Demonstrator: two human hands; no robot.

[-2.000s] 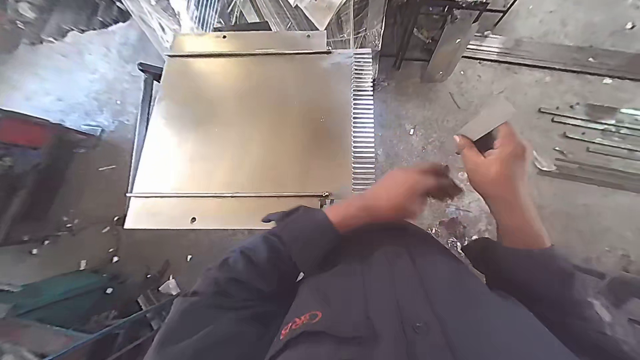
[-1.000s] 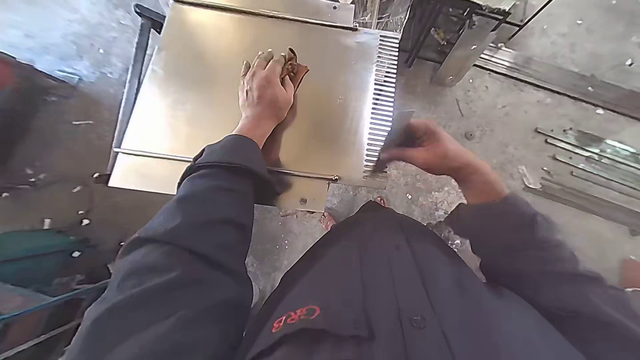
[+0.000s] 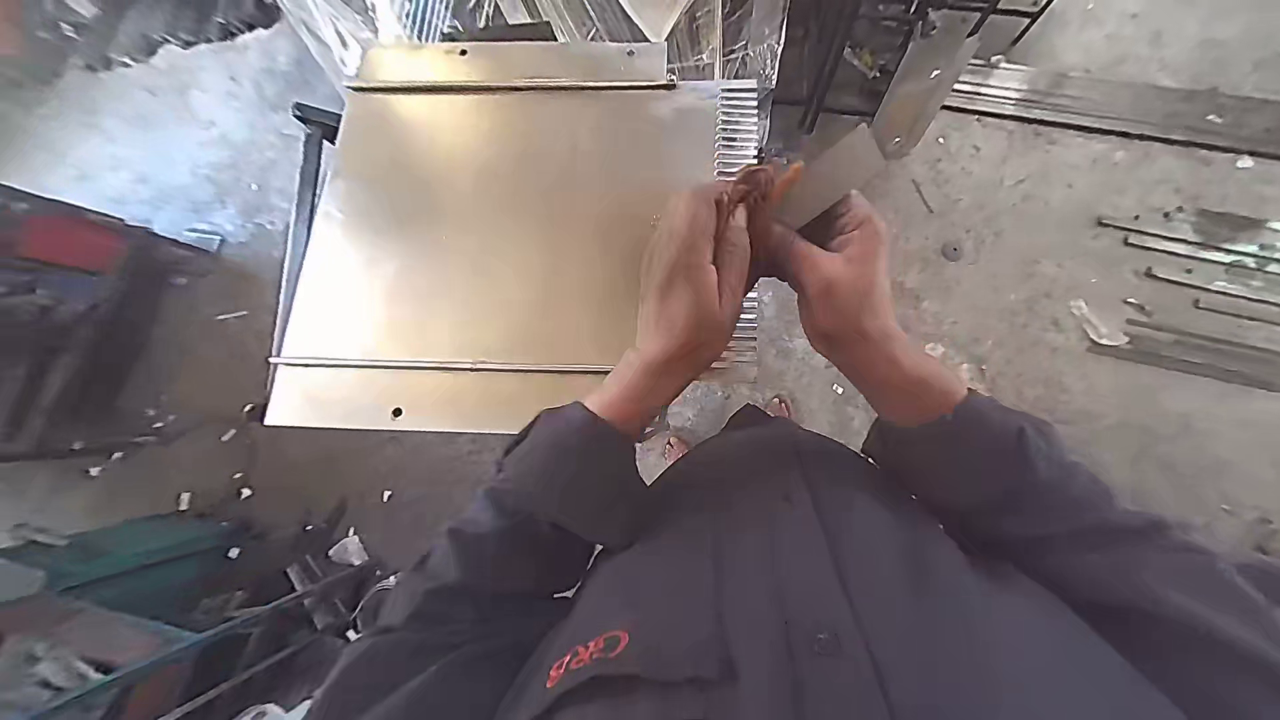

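My left hand (image 3: 695, 270) is shut on a crumpled brown cloth (image 3: 755, 188), just past the right edge of a large metal sheet (image 3: 500, 220). Beside it my right hand (image 3: 845, 275) holds a small flat grey plate (image 3: 830, 175), tilted up to the right. The cloth and the plate are close together; whether they touch is hidden by the fingers. Narrow parallel metal strips or slots (image 3: 738, 130) line the sheet's right edge. Raised ridges cross the sheet near its far and near ends, and the near flange has a round hole.
A dark metal stand (image 3: 300, 220) shows at the sheet's left. Plastic-wrapped metal pieces (image 3: 560, 20) lie beyond it. Long metal bars (image 3: 1110, 105) and thinner rods (image 3: 1210, 285) rest on the littered concrete floor at the right. A green object (image 3: 140, 560) is at the lower left.
My left hand with the cloth has moved from over the sheet to its right side, beside my right hand. The grey plate is now raised and tilted between the hands.
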